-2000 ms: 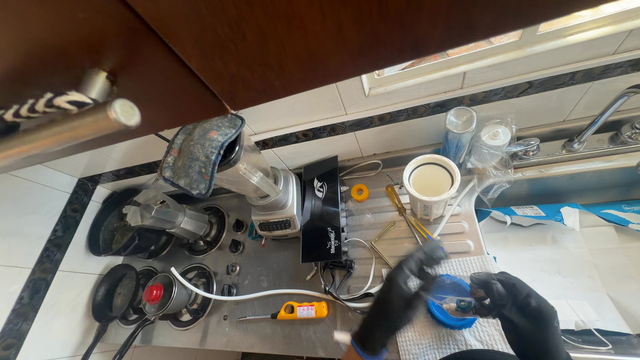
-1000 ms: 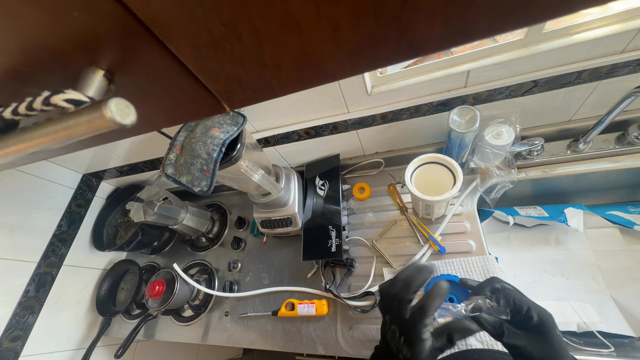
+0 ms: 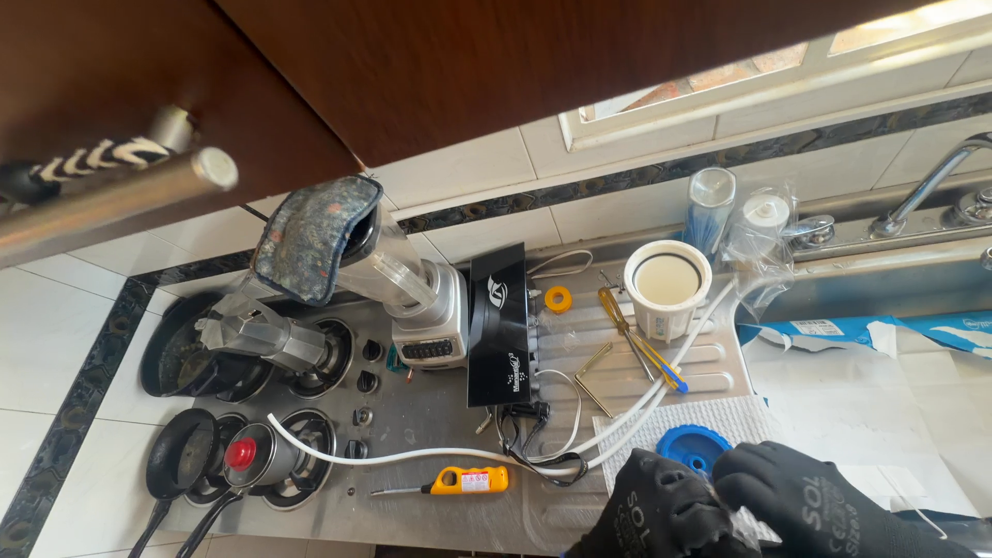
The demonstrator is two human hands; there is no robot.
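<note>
Both hands wear black gloves at the lower right. My left hand [image 3: 659, 504] and my right hand [image 3: 790, 492] meet over a crumpled piece of clear plastic [image 3: 745, 525], pinched between them; what it wraps is hidden. Just beyond the fingers, a round blue plastic cap [image 3: 692, 448] lies on a white paper towel [image 3: 736, 415]. Farther back stands an open white filter housing [image 3: 667, 291] with a dark ring inside its rim. Beside it lie screwdrivers [image 3: 639, 341], and white tubing [image 3: 434, 452] runs across the counter.
A yellow lighter [image 3: 471, 480], a black panel device [image 3: 497, 325], a blender [image 3: 428, 310] and a yellow tape roll [image 3: 557, 300] are left of my hands. Pans [image 3: 184, 453] and a moka pot [image 3: 260, 333] stand on the stove. Wrapped cartridges [image 3: 765, 213] stand near the faucet [image 3: 934, 182].
My hands have moved from over the blue cap toward the near edge and come together. The cap, partly covered by them earlier, now shows more fully on the towel.
</note>
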